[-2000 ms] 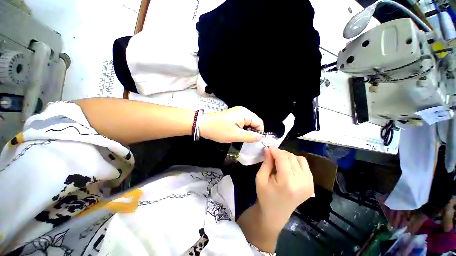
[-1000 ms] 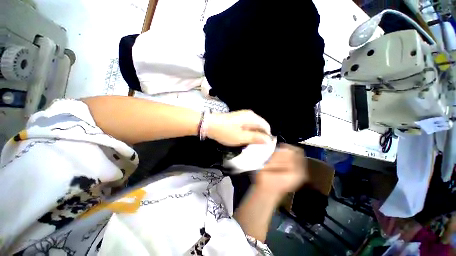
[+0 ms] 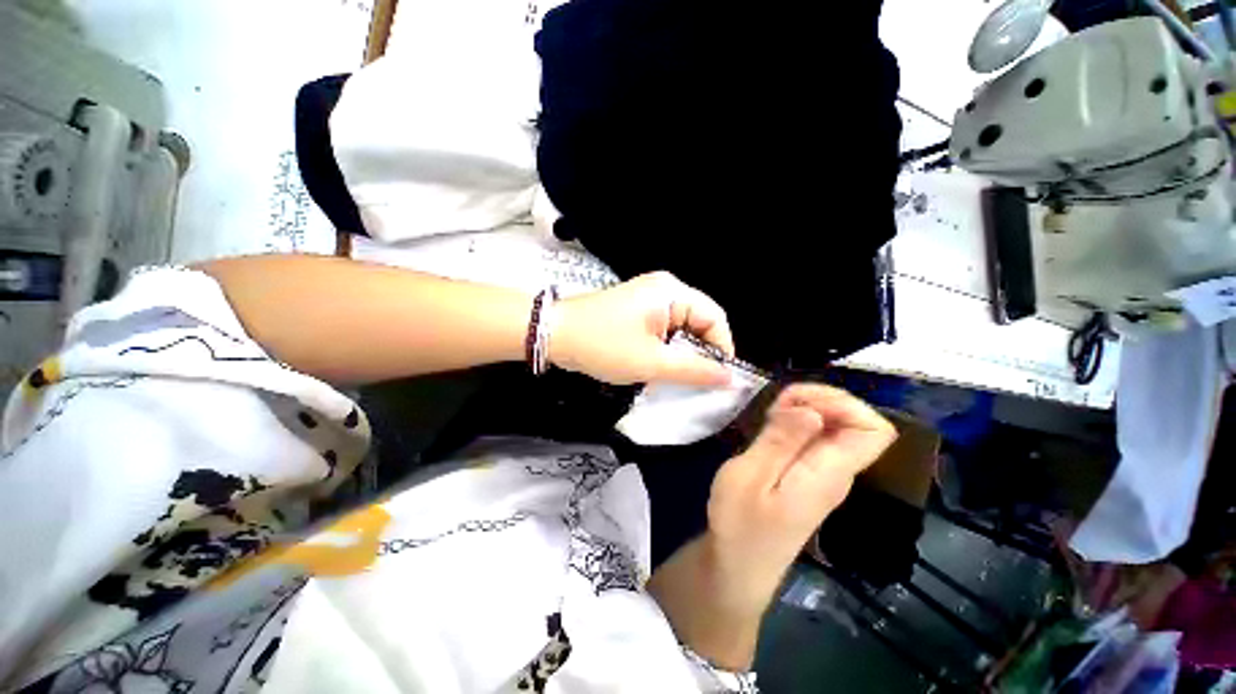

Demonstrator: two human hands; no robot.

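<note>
My left hand (image 3: pixel 644 332) pinches a small white fabric piece (image 3: pixel 685 411) at the near edge of the black garment (image 3: pixel 718 149). A dark edge shows along the top of the white piece between the fingers. My right hand (image 3: pixel 802 454) is just right of the piece, apart from it, with thumb and fingertips pinched together. A needle or thread at the right fingertips is too small to tell. A white cloth piece with a black edge (image 3: pixel 427 149) lies left of the black garment.
A sewing machine (image 3: pixel 1084 115) stands at right, with black scissors handles (image 3: pixel 1087 347) below it and white cloth (image 3: pixel 1149 447) hanging near. Another machine (image 3: pixel 68 176) is at far left. An open cardboard box (image 3: pixel 905 464) is below the table edge at right.
My right hand was at the white piece, blurred in between, and is now drawn away to the right. The white piece hangs lower left in my left hand's grip. The view has shifted slightly.
</note>
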